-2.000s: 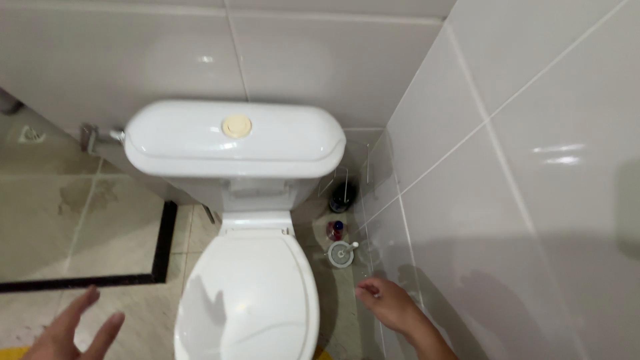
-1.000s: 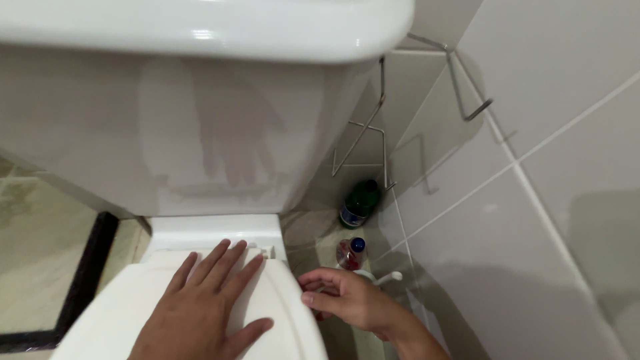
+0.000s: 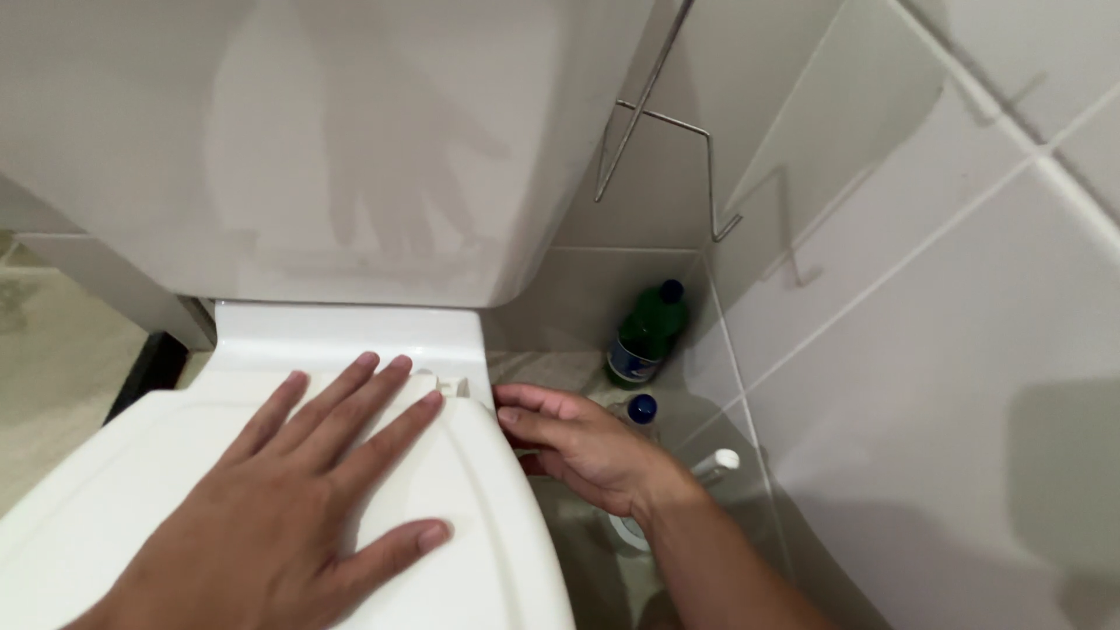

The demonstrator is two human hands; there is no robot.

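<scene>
My left hand (image 3: 289, 481) lies flat, fingers spread, on the closed white toilet lid (image 3: 455, 560). Its index fingertip is close to the small white hinge piece (image 3: 452, 386) at the lid's back right corner. My right hand (image 3: 577, 442) is at the right side of the toilet, by the rear edge of the seat and bowl. Its fingers are curled, and the tips reach the rim's side; some are hidden below the edge, so whether they grip anything does not show. Behind the lid stands the white ceramic cistern (image 3: 376, 157), with a hand's reflection or shadow on its front.
On the floor to the right stand a green plastic bottle (image 3: 647, 337), a bottle with a blue cap (image 3: 642, 409) and a toilet brush with a white handle (image 3: 716, 465). A bent wire rack (image 3: 710, 175) hangs above them. The tiled wall (image 3: 875, 350) bounds the right side.
Both hands have come from apart, in front of the toilet, to its rear: the left onto the lid, the right beside the rim. The view has moved much closer.
</scene>
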